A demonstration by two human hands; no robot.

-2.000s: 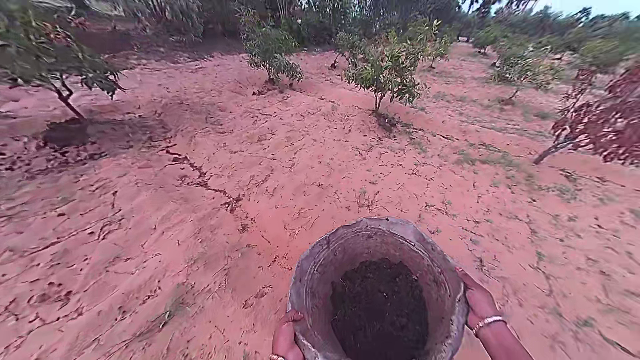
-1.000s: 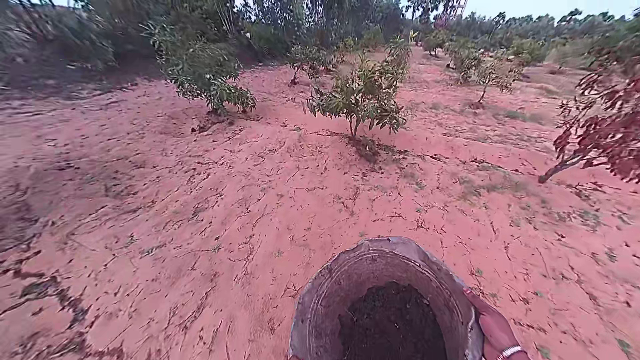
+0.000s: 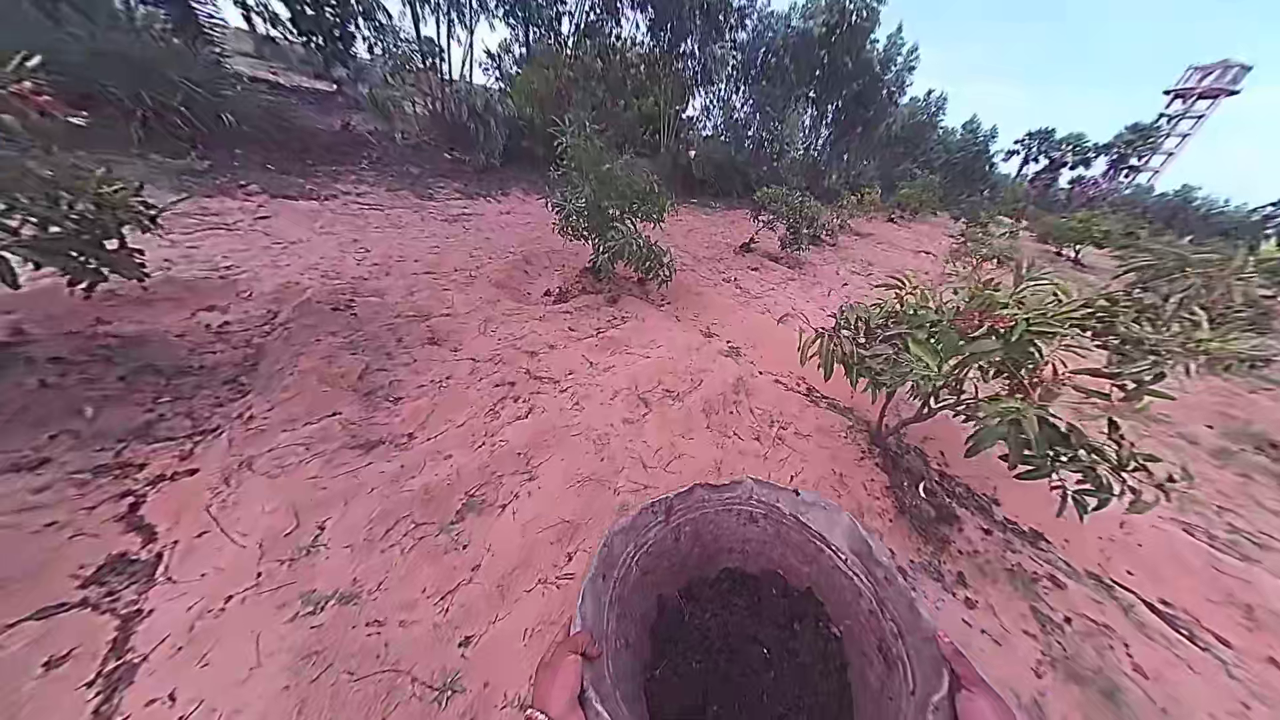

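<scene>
A round, worn tub point(image 3: 740, 500) with an uneven rim is at the bottom of the head view, tilted so that its inside shows. Dark, crumbly soil-like material point(image 3: 748, 645) lies in the bottom of it. My left hand point(image 3: 562, 675) grips the tub's left side, with the thumb at the rim and part of a bracelet at the wrist. On the right side, my right hand point(image 3: 970, 685) holds the tub's wall; most of its fingers are hidden behind the tub or cut off by the frame edge.
Reddish sandy ground point(image 3: 400, 480) strewn with twigs spreads around. A leafy young tree point(image 3: 960, 350) stands close at the right, with dark soil point(image 3: 915, 490) at its base. Another small tree point(image 3: 610, 215) is farther ahead, foliage point(image 3: 70, 220) at the left, and a tower point(image 3: 1185, 115) far off.
The view has swung and moved forward, so the young tree now appears larger at the right. The tub stays between my hands. My left hand, barely visible one second ago, shows again.
</scene>
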